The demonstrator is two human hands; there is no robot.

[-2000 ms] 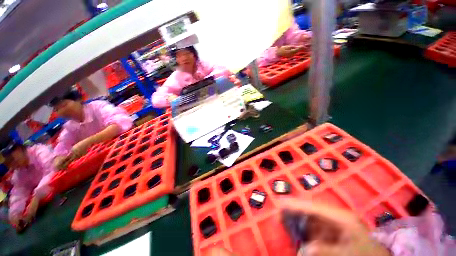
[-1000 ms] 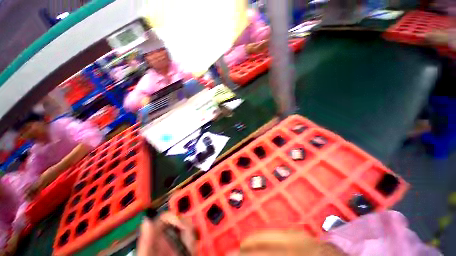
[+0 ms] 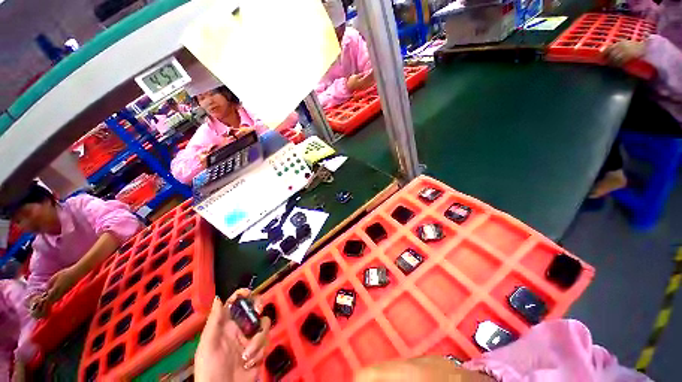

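My left hand [image 3: 228, 345] is raised at the left edge of the near red-orange compartment tray [image 3: 456, 295]. It holds a small dark watch body [image 3: 244, 315] between thumb and fingers. My right hand [image 3: 419, 371] is low over the tray, cut off by the bottom edge; its fingers are hidden. The tray's upper rows hold dark watch bodies, some showing pale labels [image 3: 409, 260]. Several pockets in the middle are empty. At the right end lie a dark watch [image 3: 564, 269], a glossy one [image 3: 527, 303] and one with a bright white face [image 3: 493, 336].
A second filled tray [image 3: 149, 298] stands at left. Beyond the near tray are a white sheet [image 3: 308, 227] with dark parts, a slanted card [image 3: 262, 190], a calculator [image 3: 228, 163] and a metal post [image 3: 390, 89]. People in pink smocks sit around the bench.
The view has swung, shifting the scene leftward. My left hand has come into clear view with the watch body. My right hand, earlier holding something dark over the tray, is now low at the bottom edge.
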